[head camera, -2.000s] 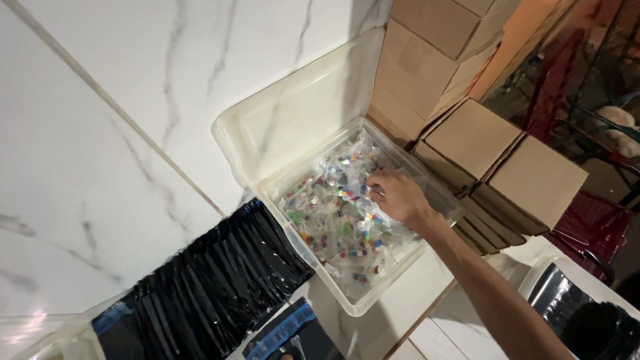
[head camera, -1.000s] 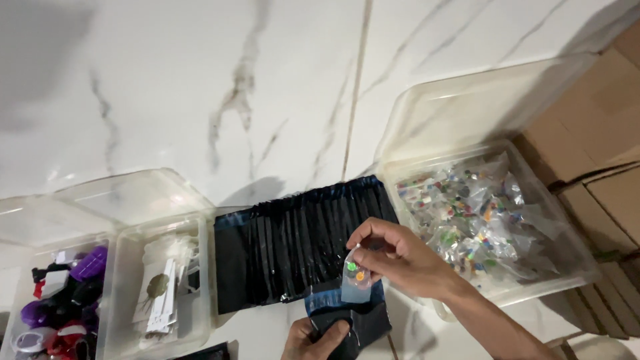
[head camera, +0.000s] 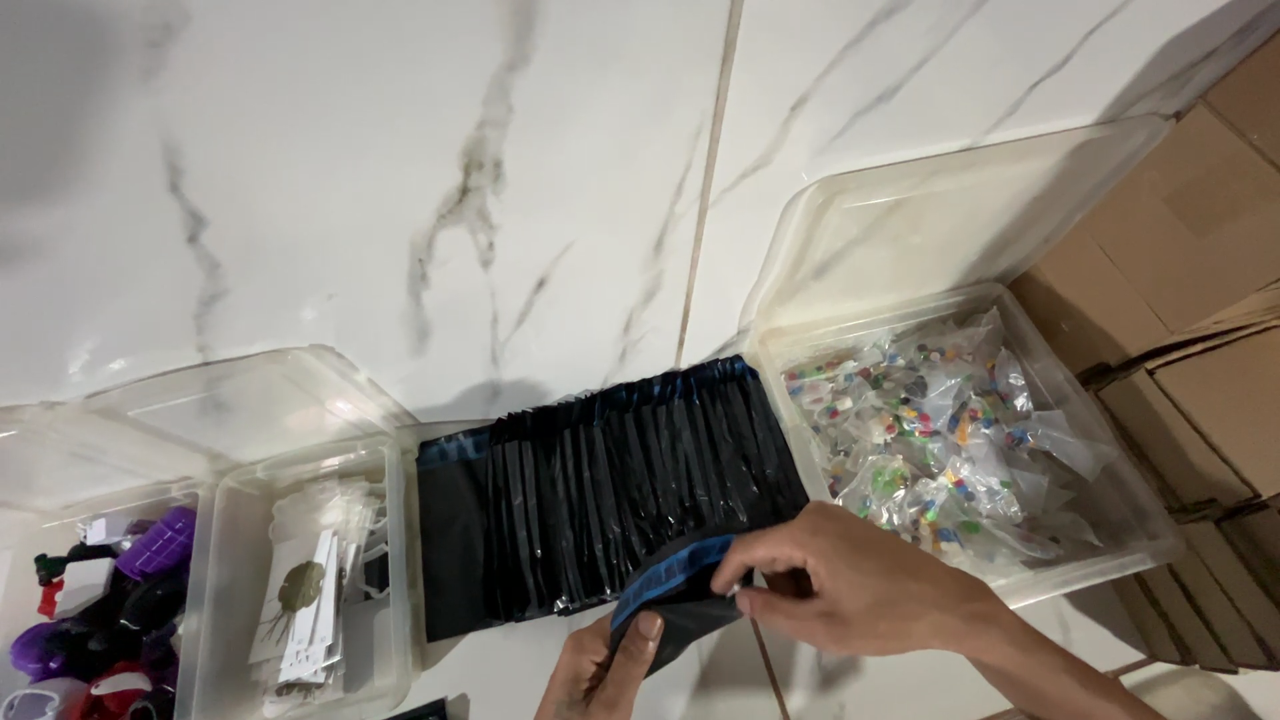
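Observation:
My left hand (head camera: 605, 665) grips a black plastic mailer bag (head camera: 690, 615) with a blue strip along its mouth, thumb on the near side. At the bag's parted mouth is my right hand (head camera: 850, 585), thumb and fingertips close together; a small pale bit shows between them, too small to name. Behind my hands lies a row of overlapping black mailer bags (head camera: 620, 480). To its right stands a clear plastic bin (head camera: 1110, 570) of small clear packets (head camera: 920, 440) with colourful pieces inside.
At the left, a plastic bin (head camera: 405, 600) holds white cards (head camera: 310, 600); another bin (head camera: 190, 640) holds purple, black, red and white items. Their raised lids lean on the marbled wall. Stacked cardboard boxes (head camera: 1170, 420) stand at the right.
My right hand was in the packet bin, then held a clear packet with colourful pieces above the bag; now it is at the bag's mouth and that packet is out of sight. The view has swung left.

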